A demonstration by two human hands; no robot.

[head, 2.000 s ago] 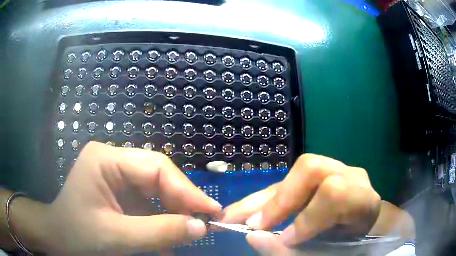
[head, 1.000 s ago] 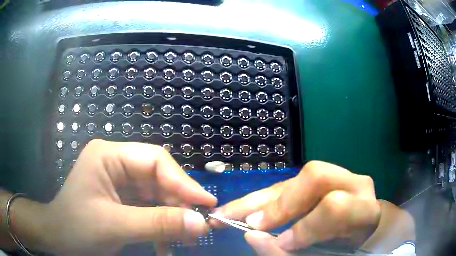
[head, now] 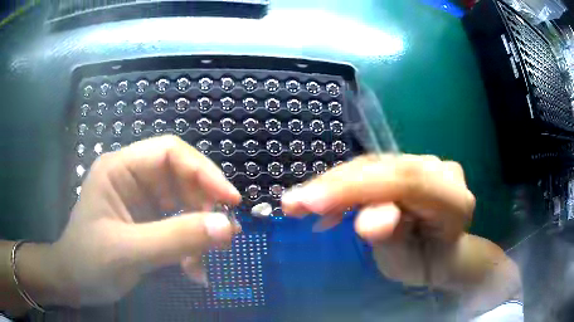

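My left hand pinches a small dark round component between thumb and index finger, mostly hidden by the fingertips. My right hand is blurred and apart from it, to the right. The tweezers show as a pale, blurred streak rising from my right hand over the tray's right edge. The black component tray has rows of pockets with shiny round parts. A blue film lies over its near part, bearing rows of tiny pale pads. A small whitish piece lies at the film's far edge.
A glossy green mat lies under the tray. Another black tray edge shows at the far left. A stack of black trays stands at the right, with clear plastic near its top.
My right hand has moved up and away from the component, and the tweezers now point upward. My left hand has moved slightly up and left with the component. The view has shifted.
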